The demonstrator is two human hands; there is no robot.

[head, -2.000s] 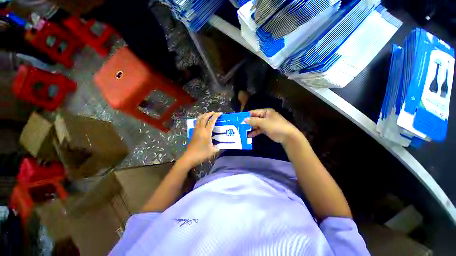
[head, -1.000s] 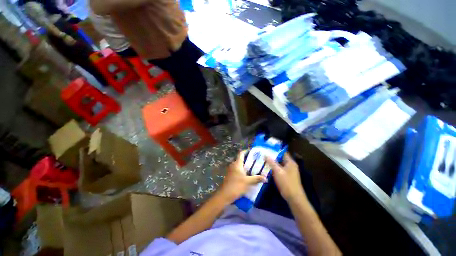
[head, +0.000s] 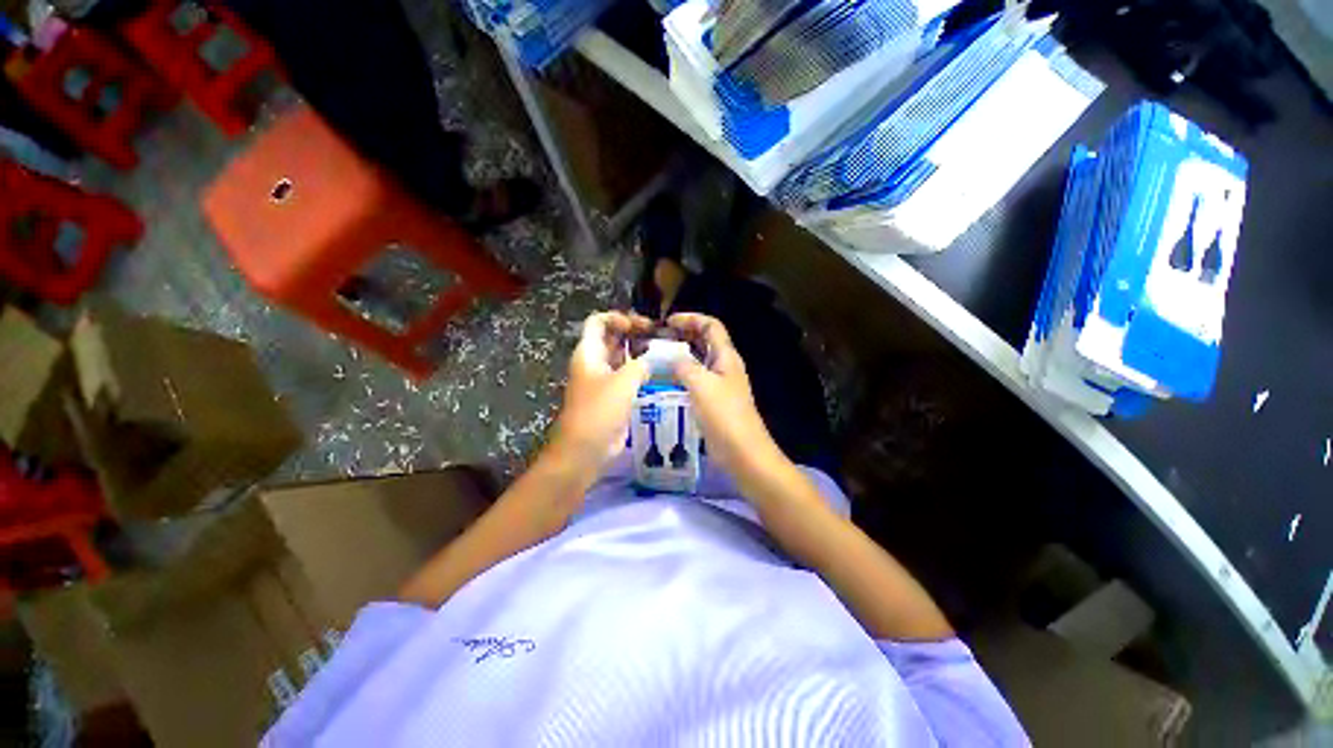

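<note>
A blue-and-white retail box (head: pixel 668 439) with two dark connectors pictured on its front is in front of my torso, above my lap. My left hand (head: pixel 602 383) holds it from the left and my right hand (head: pixel 719 383) from the right. Both thumbs are on its white top end, and the fingers curl behind it. The box's back is hidden. A stack of similar cartons (head: pixel 1170 263) stands on the black-topped table to my right, and fanned cartons (head: pixel 950 154) lie farther along the table's white edge.
An orange stool (head: pixel 300 205) stands front left on the littered floor, with more red stools (head: pixel 59 234) beyond. An open brown carton (head: pixel 176 409) and a larger corrugated carton (head: pixel 351 541) are at my left. The white table edge (head: pixel 1009 358) curves along my right. A dark heap (head: pixel 1199 51) lies at the table's back.
The box has turned from slanted to upright, and both hands have moved to its top end. The view has shifted, and the person standing beyond the stool now shows only as dark clothing.
</note>
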